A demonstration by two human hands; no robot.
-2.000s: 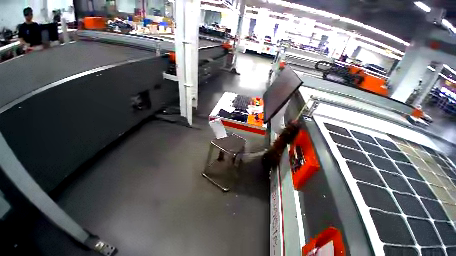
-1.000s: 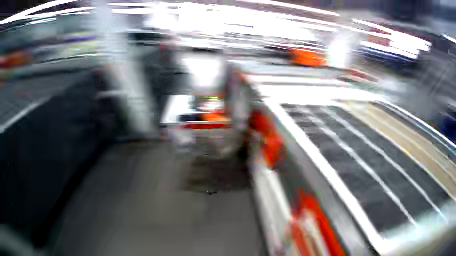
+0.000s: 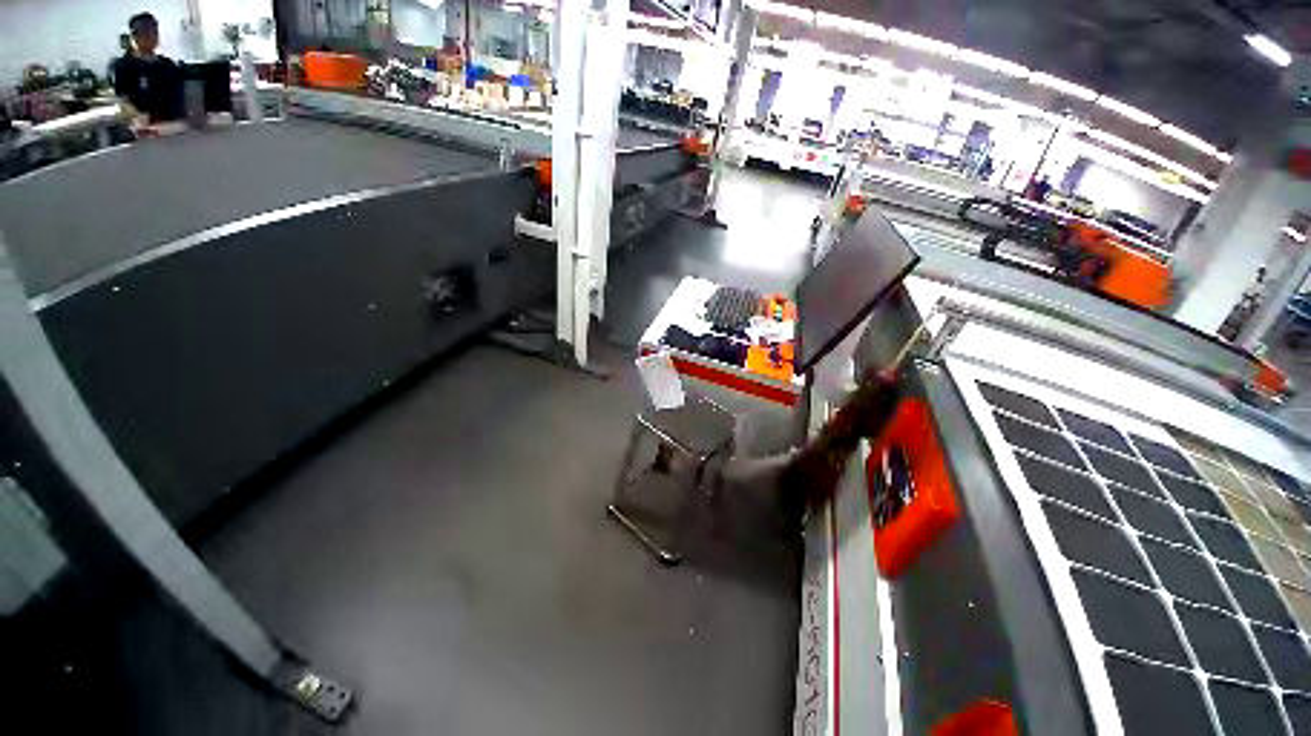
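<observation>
Neither of my hands is in the picture. Nearest at the right is the cutting table (image 3: pixel 978 561), with a white grid (image 3: pixel 1093 513) over dark rectangles on its bed and a tan strip (image 3: pixel 1248 496) along the far side. An orange-red tool pocket (image 3: pixel 917 496) hangs on the machine's side with dark items inside. A second orange-red pocket (image 3: pixel 978 722) is cut off by the bottom edge. A dark screen (image 3: pixel 856 288) stands tilted at the table's far corner, by a white console (image 3: pixel 719 334) with a black keyboard and orange panel.
A metal stool (image 3: pixel 687 431) stands on the grey floor before the console. A white post (image 3: pixel 582 187) rises behind. Another long dark cutting bed (image 3: pixel 331 295) runs along the left, with a person (image 3: pixel 155 79) beyond it. A pale slanted bar (image 3: pixel 144 518) ends at a foot plate at lower left.
The view swung and blurred a second ago, then came back close to the earlier one. Against two seconds ago, the scene sits slightly further right, and the lower pocket shows less.
</observation>
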